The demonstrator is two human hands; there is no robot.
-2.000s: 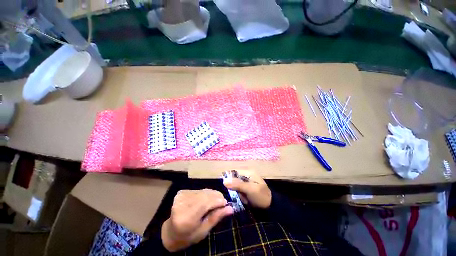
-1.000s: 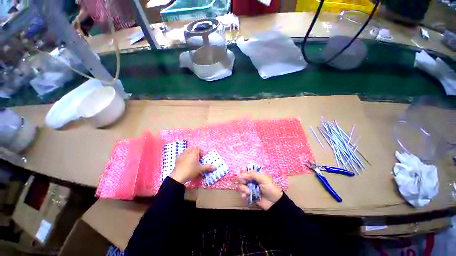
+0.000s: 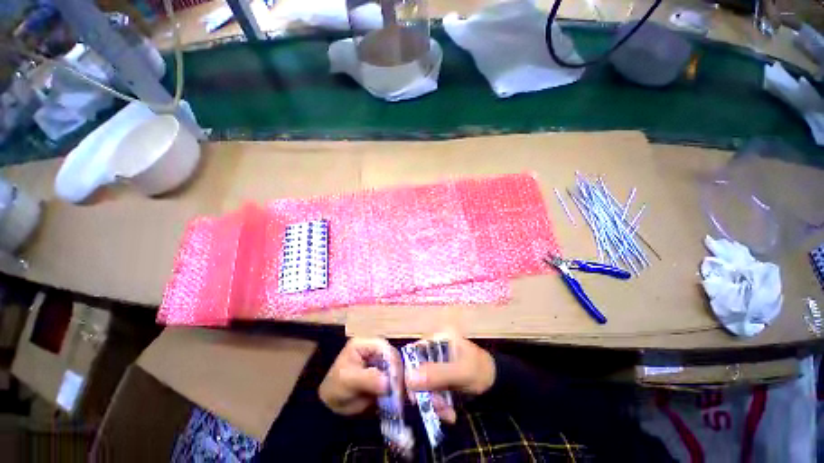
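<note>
My left hand point(image 3: 360, 378) holds a small PCB piece point(image 3: 392, 398), and my right hand point(image 3: 456, 373) holds several board strips point(image 3: 426, 384). Both hands are close together at the bench's front edge, above my lap. The two pieces are side by side and blurred, and fingers cover parts of them. One PCB panel point(image 3: 304, 256), white with rows of dark dots, lies on the left part of the pink bubble wrap point(image 3: 407, 235). Blue-handled cutters point(image 3: 584, 277) lie with open handles on the cardboard to the right of the wrap.
Thin pale sticks point(image 3: 607, 222) lie beyond the cutters. A crumpled white wad point(image 3: 741, 285) is at right. A white bowl point(image 3: 159, 155) stands at left. The green conveyor point(image 3: 289, 90) runs behind. An open carton point(image 3: 212, 375) with loose boards point(image 3: 215, 439) is below left.
The smaller panel beside the larger one has left the bubble wrap. My left hand has moved from the wrap to my right hand, and both are now nearer my body, holding pieces.
</note>
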